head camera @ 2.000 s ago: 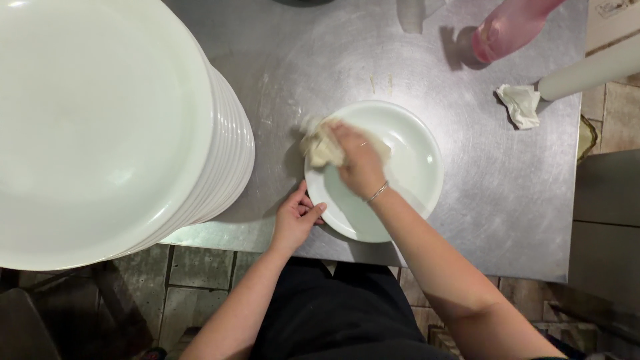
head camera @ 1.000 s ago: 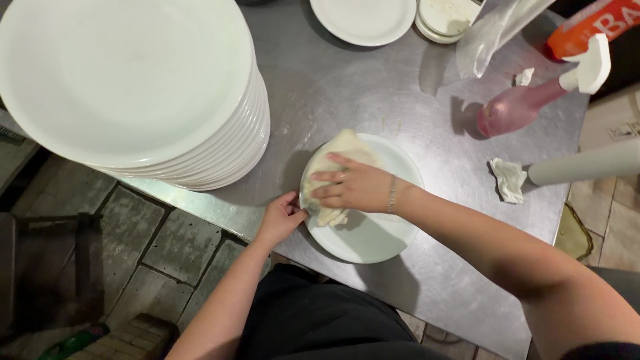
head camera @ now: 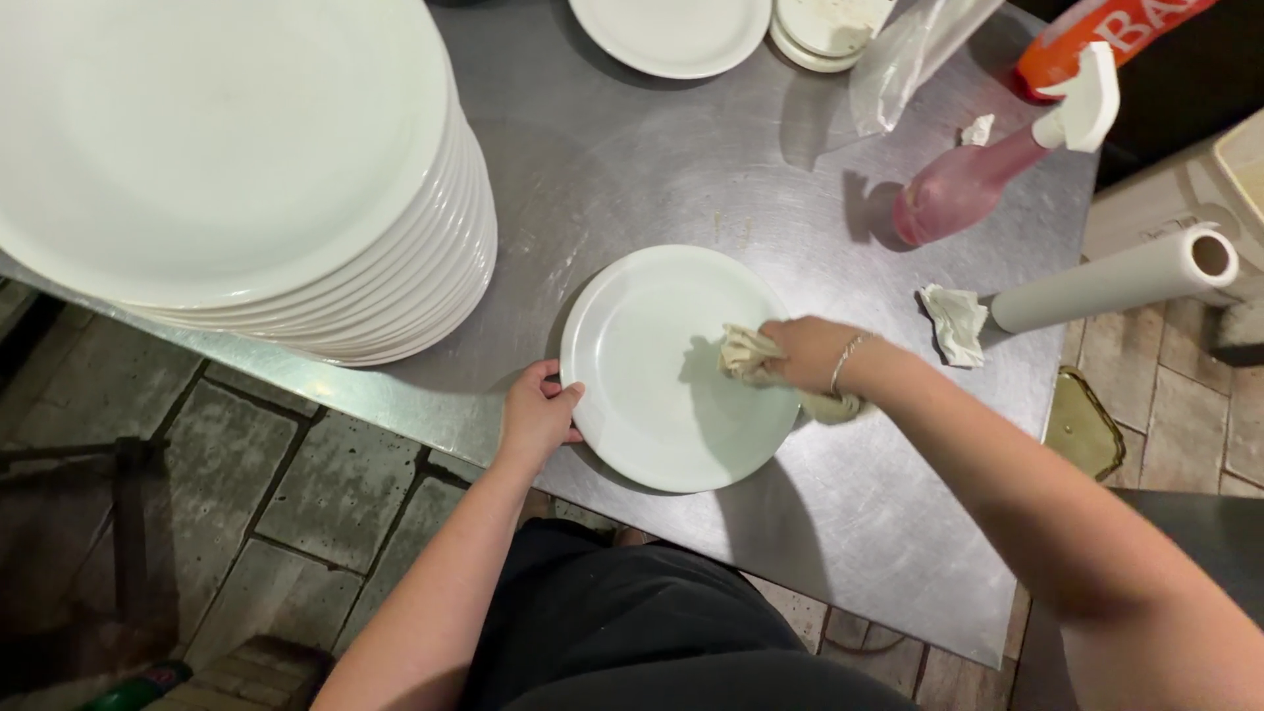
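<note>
A round white plate lies on the stainless steel table in front of me. My left hand pinches its left rim, thumb on top and fingers at the edge. My right hand, with a bracelet at the wrist, grips a crumpled cream cloth over the plate's right side; part of the cloth hangs past the rim. Whether the cloth touches the plate just now I cannot tell. To the left rises a tall stack of white plates.
Another white plate and small stacked dishes stand at the back. On the right are a pink spray bottle, an orange bottle, clear plastic, crumpled paper and a white paper roll. The steel table's edge runs close by.
My right hand has moved with the cloth from the plate's left part to its right side. My left hand remains at the left rim. The view has shifted.
</note>
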